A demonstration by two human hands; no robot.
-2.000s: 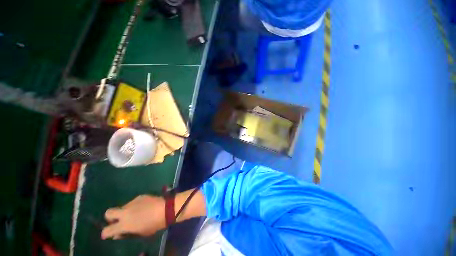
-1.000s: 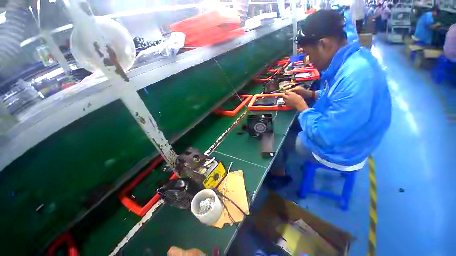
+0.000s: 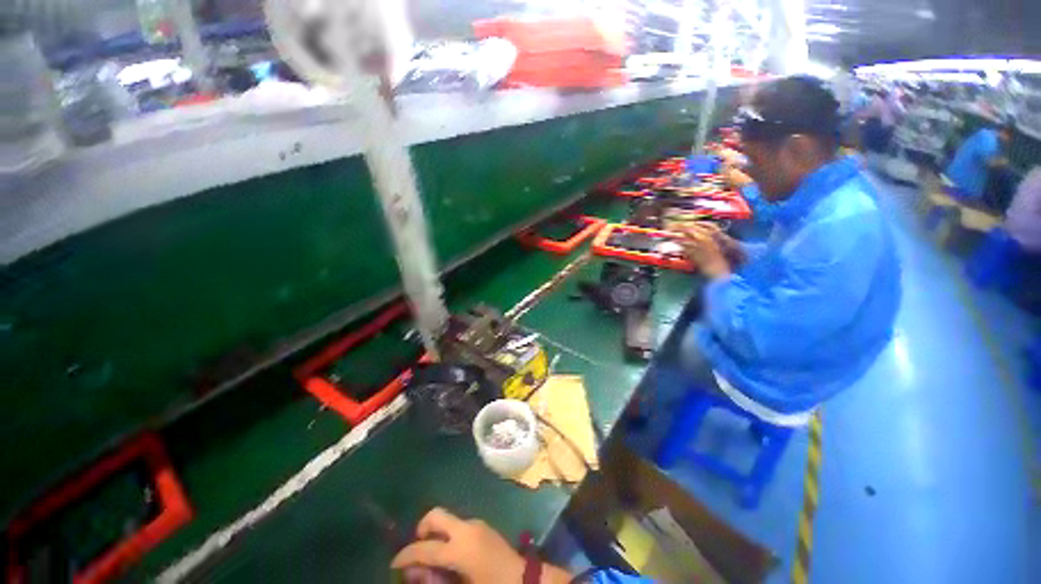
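Note:
My right hand (image 3: 466, 550), with a red band at the wrist, is at the bottom edge, partly cut off. Its fingers are curled round a dark, blurred thing that looks like the soldering iron; a faint thin streak shows ahead of the fingertips. My left hand is not in view. A white cup (image 3: 491, 447) with silvery bits stands beyond my hand, on tan cardboard (image 3: 577, 402). A yellow-fronted soldering station (image 3: 527, 374) and a black fan (image 3: 445, 399) are beside it.
Red frames (image 3: 171, 485) lie along the green bench (image 3: 331, 502), beside a chipped whitish strip. A pale post rises behind the fan. A person in blue works farther along the bench (image 3: 810, 285). An open carton (image 3: 685, 536) is below the bench edge at right.
The view has swung up from the bench to look along the line. Since the last earlier frame it has turned left, and more of my right hand shows at the bottom.

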